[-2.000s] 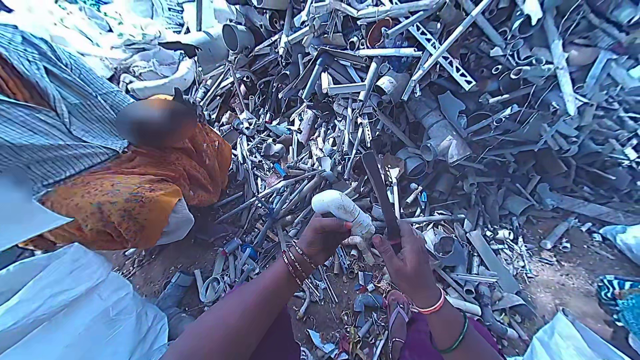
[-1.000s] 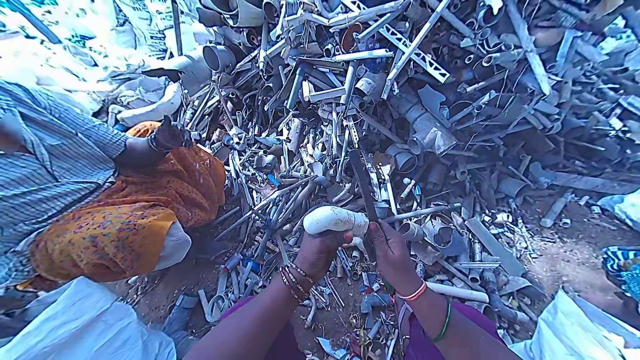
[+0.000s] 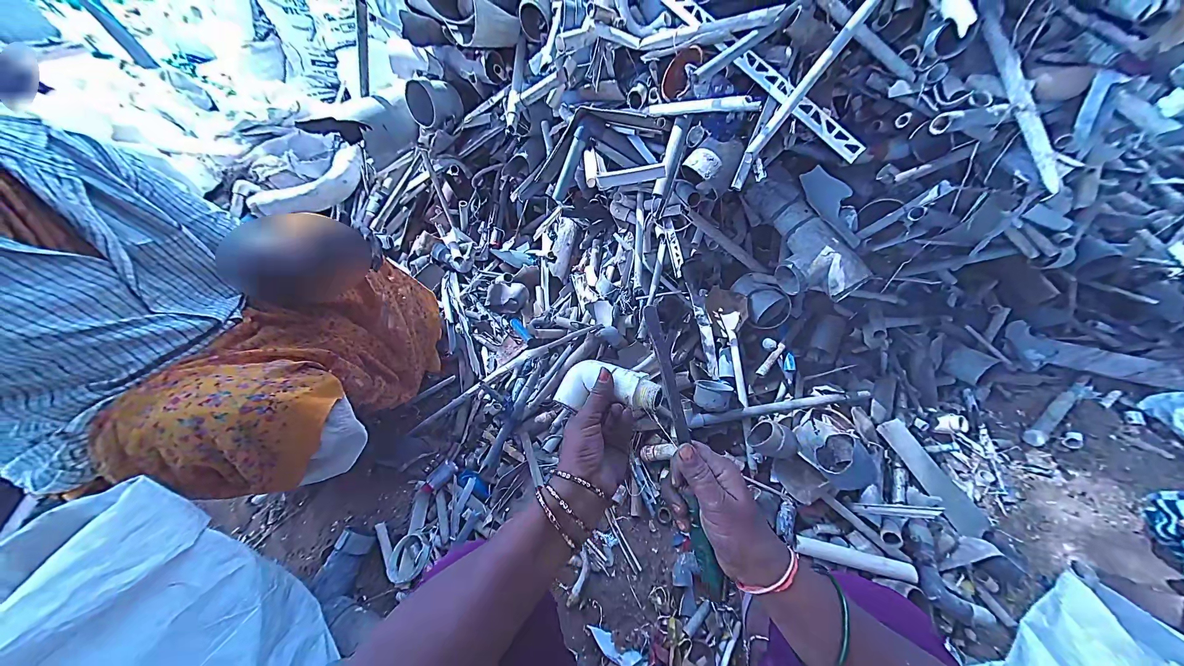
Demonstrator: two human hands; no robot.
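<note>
In the head view, my left hand (image 3: 597, 439) grips a white plastic pipe elbow (image 3: 610, 387), thumb on top, its open end facing right. A long, flat, dark metal blade (image 3: 664, 365) stands upright just right of that end. My right hand (image 3: 726, 509) holds the blade by its lower end, which the fingers hide. Blade and elbow are very close; whether they touch I cannot tell. Below and behind both hands lie loose plastic pipe pieces.
A heap of scrap pipes (image 3: 805, 222) spreads ahead and to the right. Another person in patterned orange cloth (image 3: 213, 416) sits close on the left. White sacks (image 3: 157, 583) lie at the lower left and lower right (image 3: 1082, 624). A long grey pipe (image 3: 786, 407) lies beyond my right hand.
The elbow has turned in my left hand, and its open end now shows at the right. The blade stays in my right hand.
</note>
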